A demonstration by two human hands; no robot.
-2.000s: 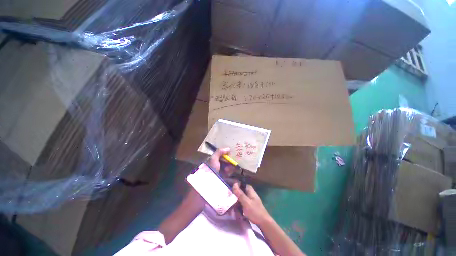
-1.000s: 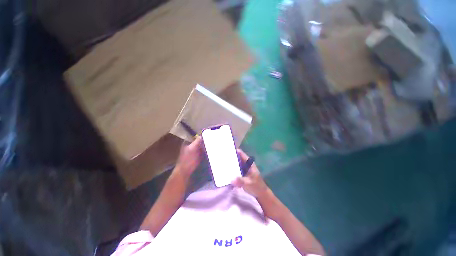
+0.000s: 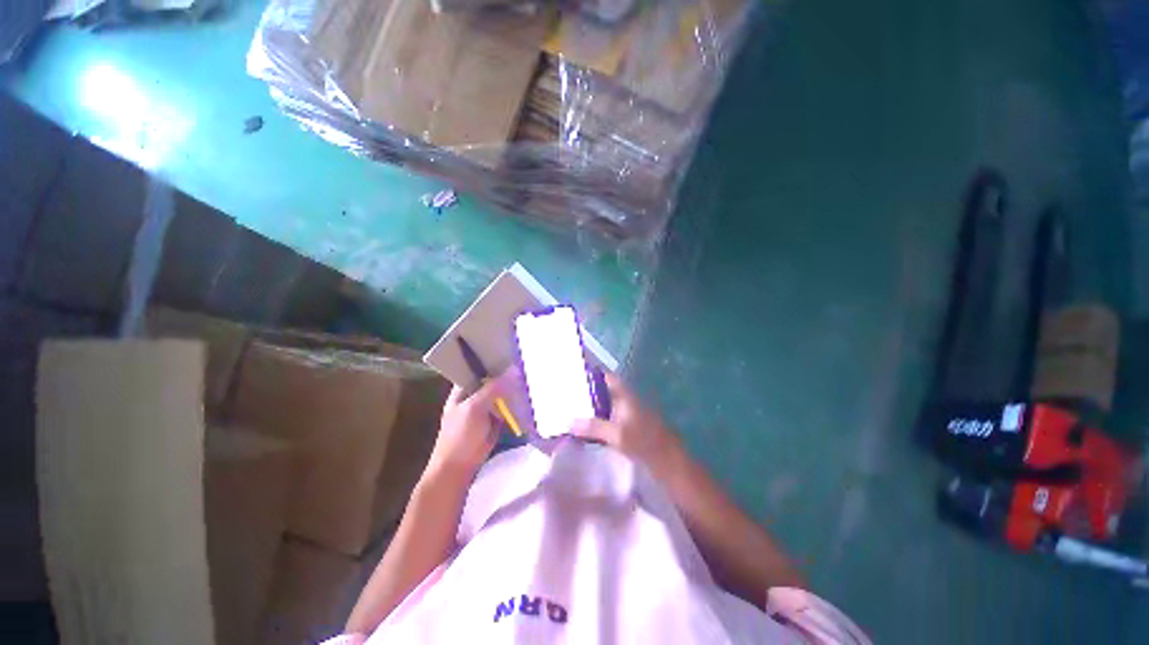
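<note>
My left hand [image 3: 471, 426] holds a pale tan board [image 3: 485, 330] from its lower edge, with a slim yellow and black tool [image 3: 508, 416] against it. My right hand [image 3: 614, 423] holds a smartphone [image 3: 552, 373] upright over the board, its screen lit white. A dark stick, perhaps a marker pen [image 3: 599, 392], shows beside the phone at my right fingers. The phone covers part of the board. My left fingers are partly hidden behind the phone's edge.
Brown cartons [image 3: 334, 435] stand at the lower left, with an upright carton flap [image 3: 124, 491]. A film-wrapped carton stack [image 3: 441, 76] stands ahead. A red hand pallet truck [image 3: 1052, 466] with black forks is on the green floor [image 3: 781, 340] at the right. Small scraps lie on the floor.
The view has turned right: the wrapped stack has shifted left and the pallet truck has appeared. The lit phone has moved from low beside the board to over it.
</note>
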